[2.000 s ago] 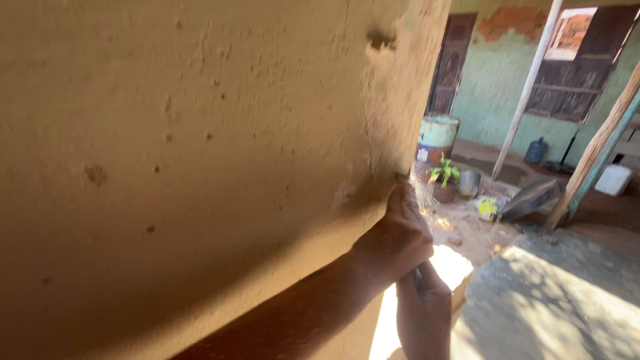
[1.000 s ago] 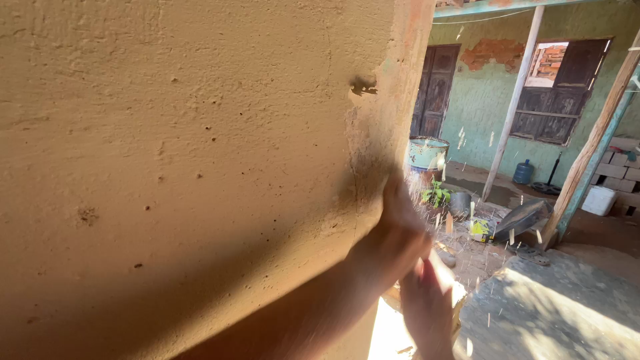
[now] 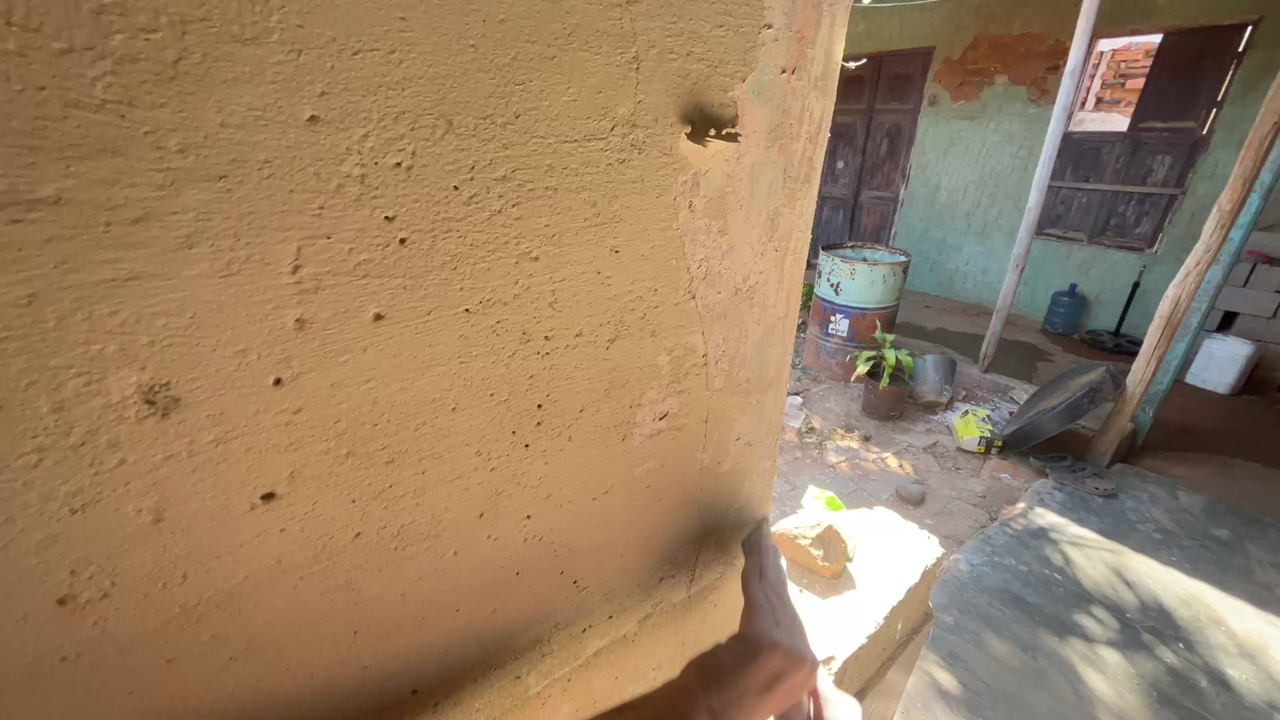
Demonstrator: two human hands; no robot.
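Low against the corner edge of the yellow plastered wall [image 3: 450, 300] is my left hand [image 3: 750, 665], its forearm entering from the bottom edge. The raised part above its knuckles meets the corner; whether this is all fingers or includes a held thing cannot be told. A small piece of my right hand [image 3: 832, 700] shows just beside it, mostly cut off by the bottom edge. Anything inside either hand is hidden. Higher on the wall is a dark broken hole [image 3: 710, 125], with a crack and worn plaster running below it along the corner.
A sunlit ledge [image 3: 890, 570] with a stone chunk [image 3: 812, 545] adjoins the corner. Beyond stand a rusty drum [image 3: 858, 310], a potted plant [image 3: 885, 370], a metal bucket [image 3: 934, 380], a dark basin [image 3: 1065, 405] and wooden posts [image 3: 1190, 270]. Sandals [image 3: 1075, 472] lie beside the concrete slab [image 3: 1090, 600].
Both hands have moved down along the wall corner, and my right hand is now mostly out of view. The pale flying specks seen a second ago no longer show.
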